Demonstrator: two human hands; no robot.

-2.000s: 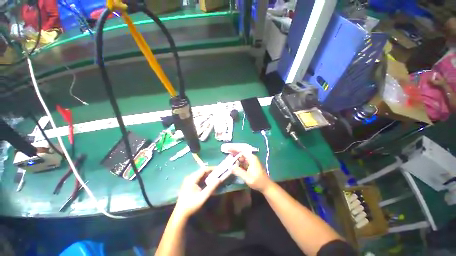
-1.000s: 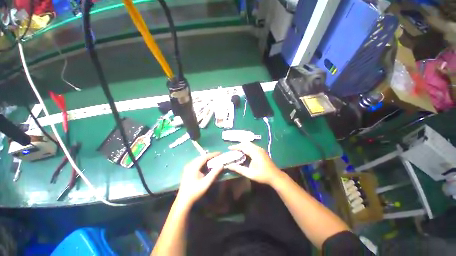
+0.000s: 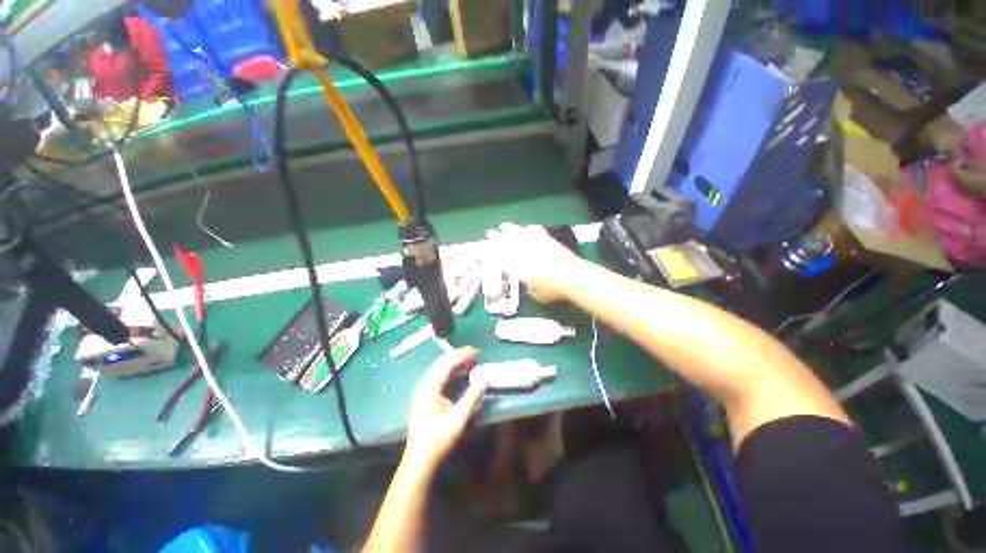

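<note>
My left hand (image 3: 441,405) is at the bench's front edge, thumb and fingers around the left end of a white handheld device (image 3: 513,375). A second white device (image 3: 534,331) lies on the bench just behind it, its narrow end to the right. My right hand (image 3: 530,259) reaches over the right side of the heap of white shells (image 3: 500,294); its fingertips are blurred, and I cannot tell whether it holds anything. The black hanging screwdriver (image 3: 427,283) points down between my hands, left of the shells.
Left on the green bench (image 3: 260,416) are a black tray (image 3: 307,337), a shell with green board (image 3: 330,362), dark-handled pliers (image 3: 196,383) and a red-handled tool (image 3: 189,270). A soldering station (image 3: 660,243) stands at right. My right forearm partly covers the phone. A person's pink sleeve shows at far right.
My right hand has left the device and moved up to the shell heap. The device, earlier between both hands, is now low at the bench edge with only my left hand on it.
</note>
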